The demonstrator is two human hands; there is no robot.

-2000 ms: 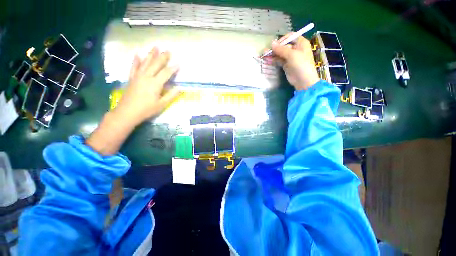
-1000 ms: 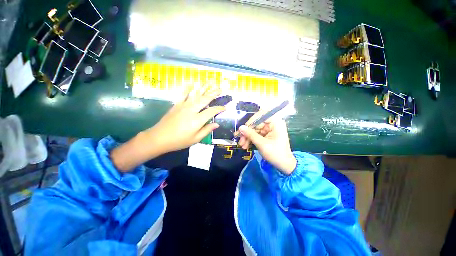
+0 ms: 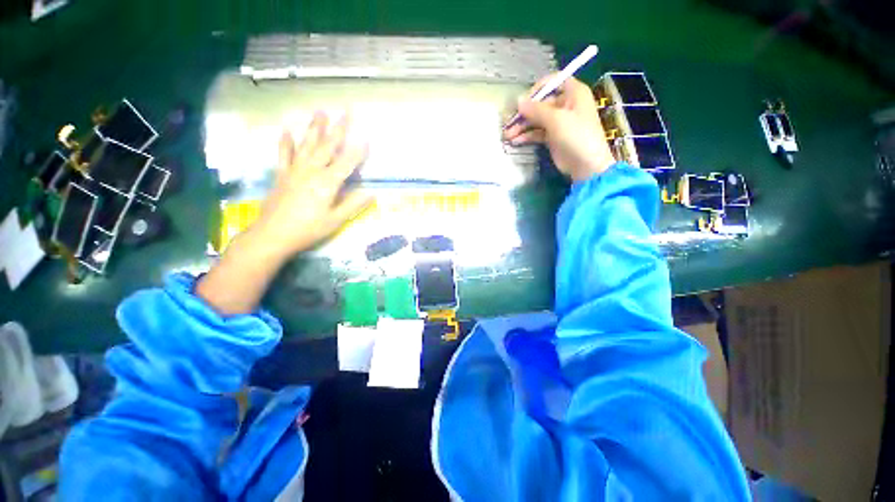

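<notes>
My left hand (image 3: 319,186) lies flat, fingers spread, on the large pale film sheet (image 3: 422,123) and over the left part of the yellow tape pieces (image 3: 442,203). My right hand (image 3: 561,123) holds the slim white pen-like tool (image 3: 569,72), its tip down at the sheet's right edge near short strips, partly hidden by the fingers. One dark display module (image 3: 437,282) with a gold flex tail lies at the bench's front edge, a black oval piece at its far end. Beside it are two green pieces (image 3: 361,303) with white cards (image 3: 396,353) below.
Crisscrossed loose modules (image 3: 123,165) lie at left near white papers (image 3: 20,250). Pale segmented strips (image 3: 393,57) lie behind the sheet. A stack of modules (image 3: 643,120) stands at right, with small modules (image 3: 716,191) and a separate piece (image 3: 780,130) beyond. Cardboard (image 3: 805,382) is below right.
Since one second ago both hands have moved from the front modules up to the pale sheet. Only one dark module now shows at the front; a second green piece and second white card show beside it.
</notes>
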